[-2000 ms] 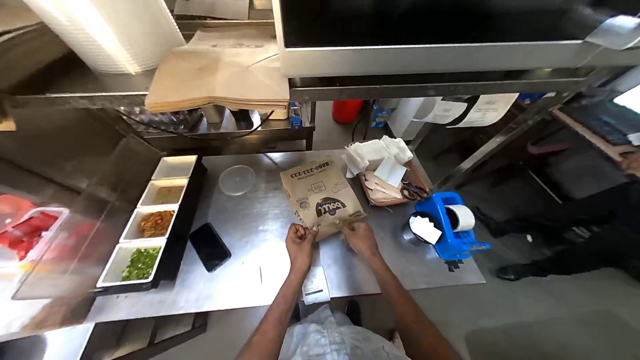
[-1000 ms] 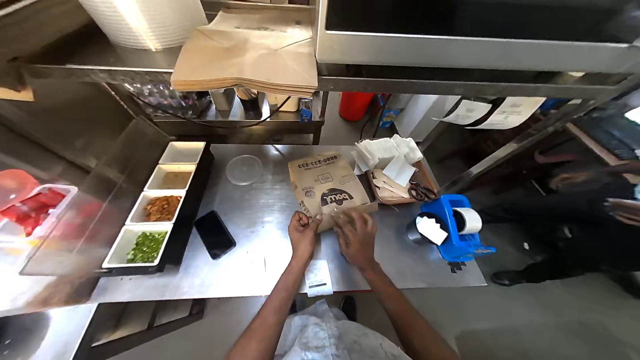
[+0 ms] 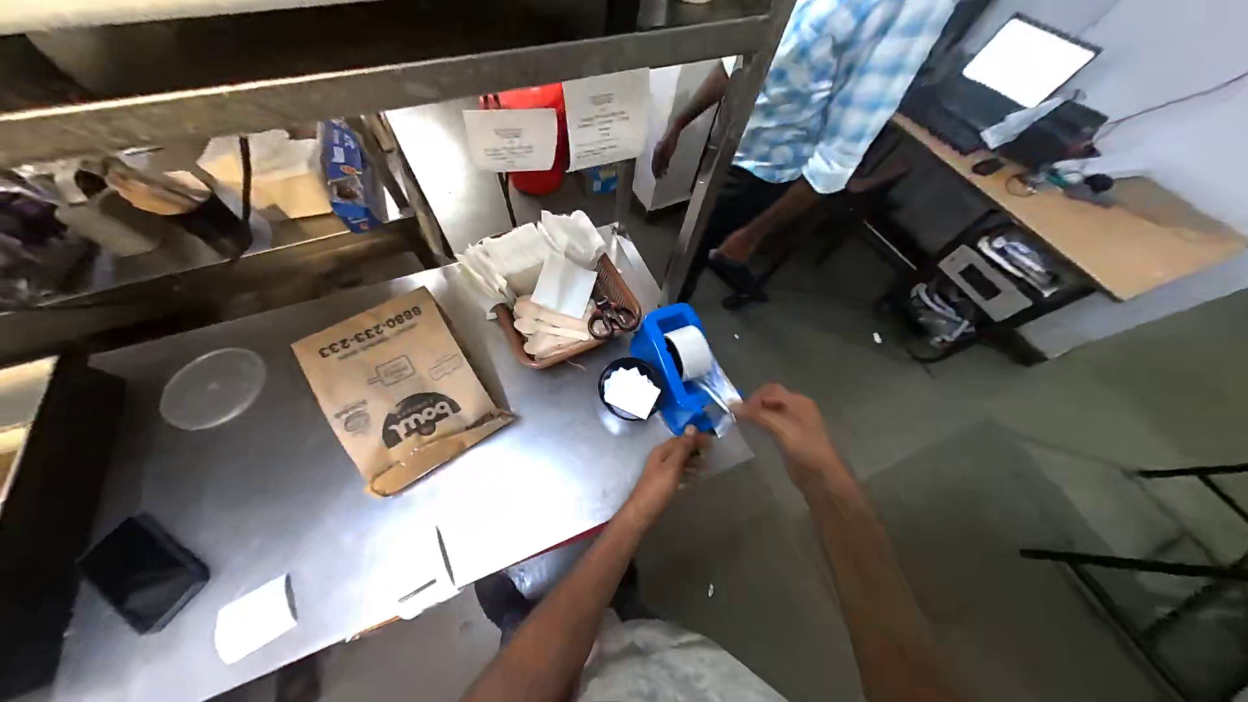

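A blue tape dispenser [image 3: 663, 343] with a roll of tape [image 3: 690, 352] stands at the right end of the steel counter. My left hand [image 3: 673, 463] touches its front edge, fingers bent. My right hand [image 3: 785, 419] pinches the loose end of clear tape pulled out from the roll. Beside the dispenser is a round black container [image 3: 606, 375] with white paper pieces [image 3: 632, 392]. A brown paper bag [image 3: 395, 390], printed and with its near end folded over, lies flat to the left, touched by neither hand.
A brown basket [image 3: 546, 359] holds napkins [image 3: 531, 255], wooden cutlery [image 3: 546, 327] and scissors [image 3: 612, 318]. A clear round lid [image 3: 213, 388], a black phone [image 3: 144, 573] and white paper [image 3: 256, 618] lie on the counter [image 3: 322, 526]. A metal shelf post [image 3: 717, 166] rises behind; another person [image 3: 829, 97] stands beyond.
Both hands have left the paper bag and moved right to the tape dispenser. The right hand has taken hold of the tape end. The view has swung right.
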